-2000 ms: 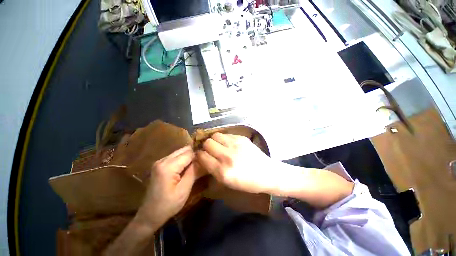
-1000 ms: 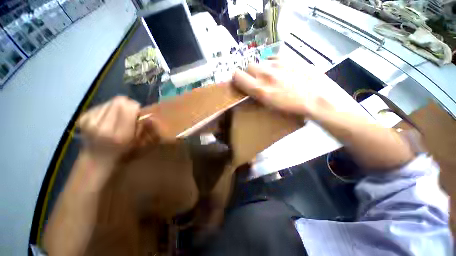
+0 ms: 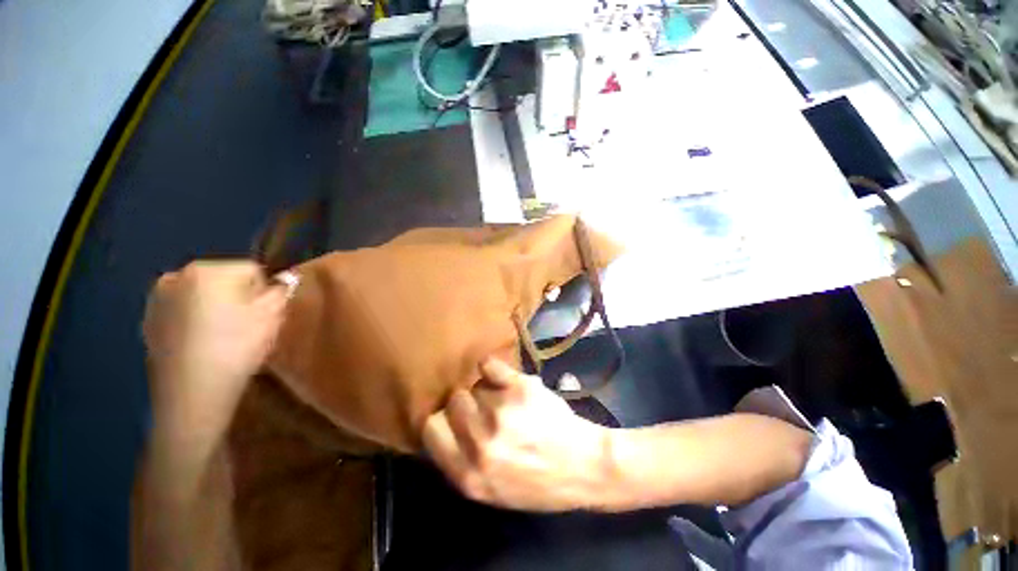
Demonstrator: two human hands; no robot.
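Observation:
A tan-brown bag body [image 3: 391,312] is stretched between my two hands above my lap. Its thin brown looped handle [image 3: 597,292] hangs on the right side, over the edge of the white machine table. My left hand [image 3: 218,318] grips the bag's left edge, with a small pale bit at the fingertips. My right hand [image 3: 508,435] pinches the bag's lower right edge, its fingers curled on the fabric. The inside of the bag is hidden.
The white sewing machine [image 3: 558,84] stands over the bright bed plate [image 3: 714,223]. A green mat [image 3: 419,84] with a white cable lies left of it. A tan panel [image 3: 949,357] with a handle lies at right. More brown material [image 3: 301,502] is below the bag.
The bag has been turned and spread out, so its broad outer side and handle now show. My hands have moved apart from the pinched edge, and the view has tipped back down.

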